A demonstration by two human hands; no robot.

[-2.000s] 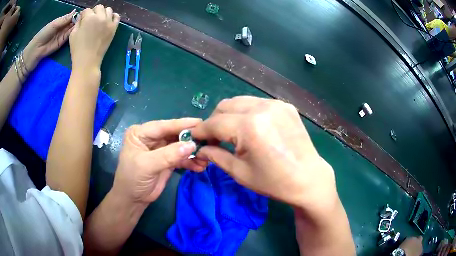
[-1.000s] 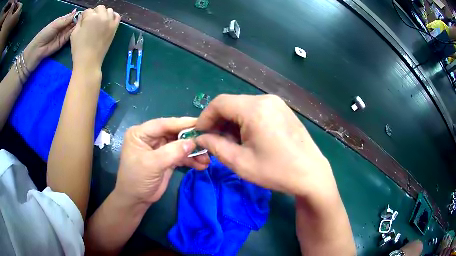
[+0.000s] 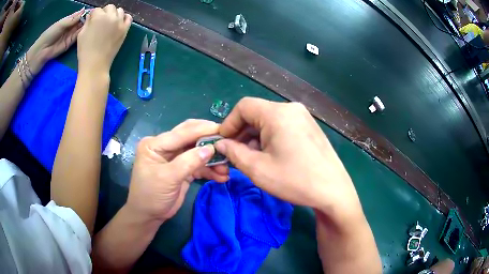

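Note:
A small housing (image 3: 215,162) with a pale rounded rim and a green board inside is held between both hands, above a crumpled blue cloth (image 3: 236,225). My left hand (image 3: 166,171) grips its left side between thumb and fingers. My right hand (image 3: 284,150) has its thumb and index finger on the right and upper side, covering part of it. A loose green circuit board (image 3: 220,108) lies on the work surface just beyond my hands.
A neighbour's hands (image 3: 99,40) work at the upper left over a flat blue cloth (image 3: 40,115). Blue snips (image 3: 146,69) and a white scrap (image 3: 112,148) lie nearby. The belt (image 3: 343,69) carries scattered pieces. Housings (image 3: 415,243) and a green tray (image 3: 453,231) are at lower right.
The housing has turned so more of its rim and board shows, and my right fingers have shifted over it. Pieces on the belt have moved left and up.

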